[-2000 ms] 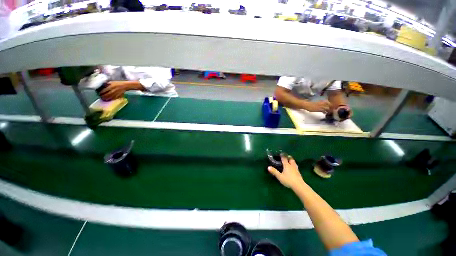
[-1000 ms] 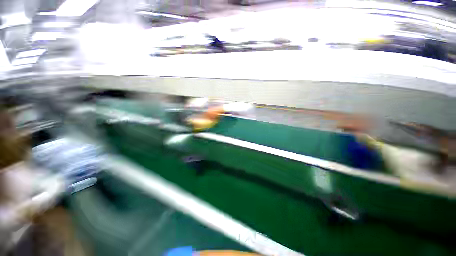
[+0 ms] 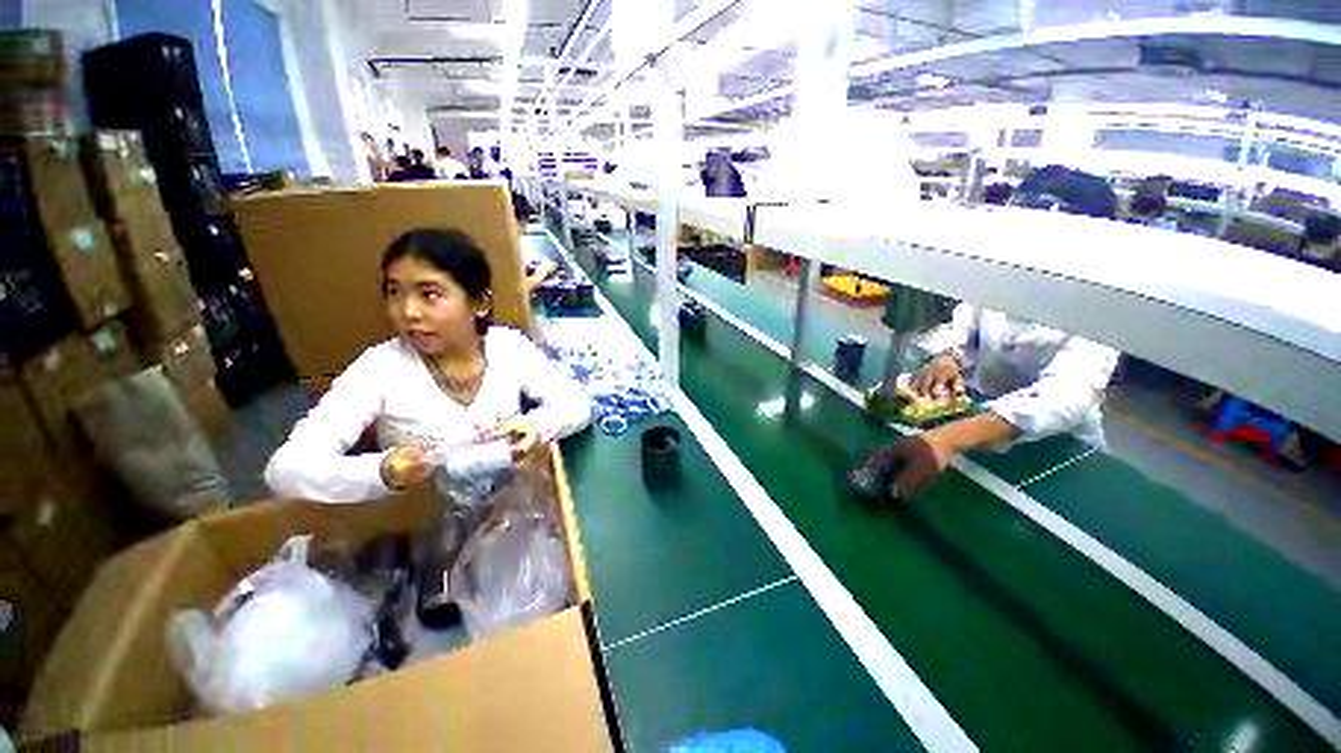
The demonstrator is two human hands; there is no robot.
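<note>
No hand of mine shows; only a blue patch, likely my sleeve (image 3: 728, 741), is cut off by the bottom edge. A black housing (image 3: 660, 459) stands upright on the green bench (image 3: 699, 552), left of the conveyor's white rail. On the dark green belt (image 3: 971, 618), a dark unit (image 3: 878, 472) is under the hand of a person across the line. What my hands hold, if anything, is hidden.
An open cardboard carton (image 3: 485, 691) at lower left holds clear bags (image 3: 287, 633) and dark cylinders. A person in white (image 3: 493, 390) stands behind it, handling a clear bag. More bags (image 3: 610, 380) lie on the bench. A white shelf (image 3: 1059, 272) spans the right.
The view has swung left, bringing in the carton and neighbouring worker. My right hand, earlier at a black unit on the belt, has left the picture. The opposite worker's hand now reaches onto the belt.
</note>
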